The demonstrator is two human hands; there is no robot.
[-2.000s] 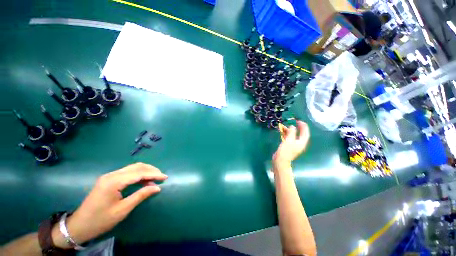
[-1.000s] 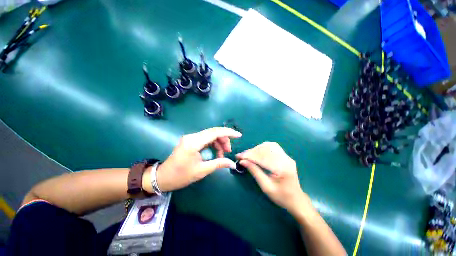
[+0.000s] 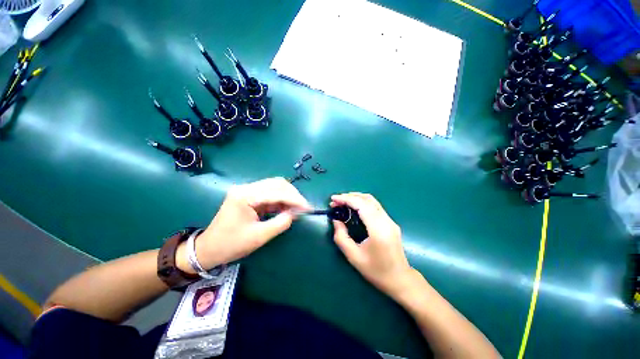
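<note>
My right hand (image 3: 372,242) holds a round black wired unit (image 3: 342,214) between thumb and fingers, its lead pointing left. My left hand (image 3: 256,221) has thumb and fingertips at the end of that lead; the fingertips are slightly blurred, and whether a sleeve is between them cannot be told. A small pile of tiny black sleeves (image 3: 303,165) lies on the green mat just beyond my left hand. A loose cluster of wired units (image 3: 227,111) stands at the left, leads pointing up and left.
A dense batch of units (image 3: 537,119) lies at right along the yellow line. White paper sheets (image 3: 372,63) lie at the top middle. Yellow-tipped tools (image 3: 20,78), a white device (image 3: 52,18) and a fan (image 3: 19,5) are upper left. A blue bin (image 3: 596,28) and clear bag (image 3: 627,175) are at right.
My right hand first reached to the batch at right, then came to my left hand with a unit. Now the unit's lead shows between the hands. The camera view has shifted.
</note>
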